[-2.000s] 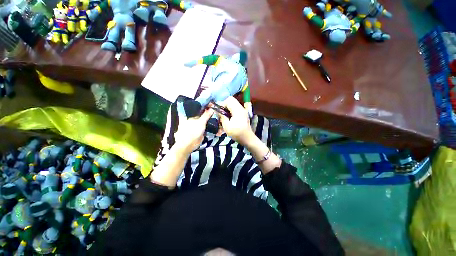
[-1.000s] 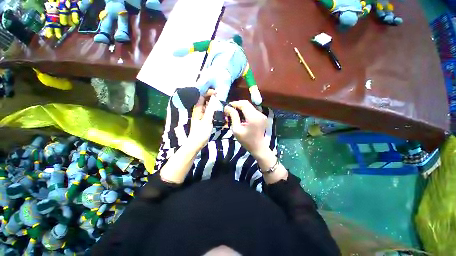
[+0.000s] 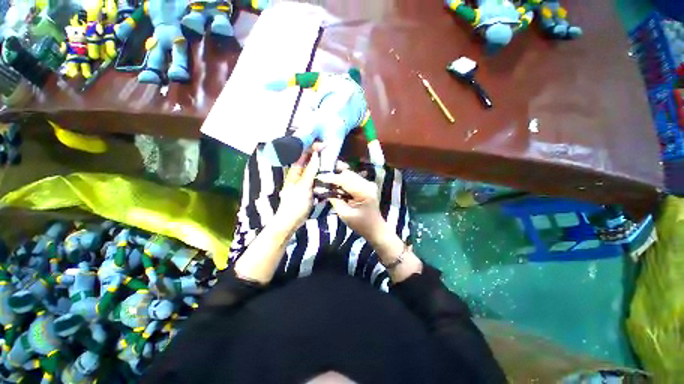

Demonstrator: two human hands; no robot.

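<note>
A grey-blue stuffed doll (image 3: 334, 105) with green sleeves and yellow bands lies across the table's front edge, its legs towards my lap. One dark foot (image 3: 288, 149) rests on the striped cloth. My left hand (image 3: 301, 186) grips the doll's other leg near its end. My right hand (image 3: 354, 195) is at the same leg end, fingers bent around something small and dark, maybe snips; it is too blurred to tell. The fingers hide the foot of this leg.
A white paper sheet (image 3: 262, 75), a thin yellow stick (image 3: 436, 99) and a black-handled brush (image 3: 472, 81) lie on the brown table (image 3: 375, 52). More dolls lie at the back. A heap of dolls (image 3: 82, 292) and a yellow sack (image 3: 127, 206) are at lower left, a blue crate (image 3: 656, 71) at right.
Both hands stay at the leg end, and the fingers have shifted. The right hand has moved slightly left and down. The camera view has also shifted a little.
</note>
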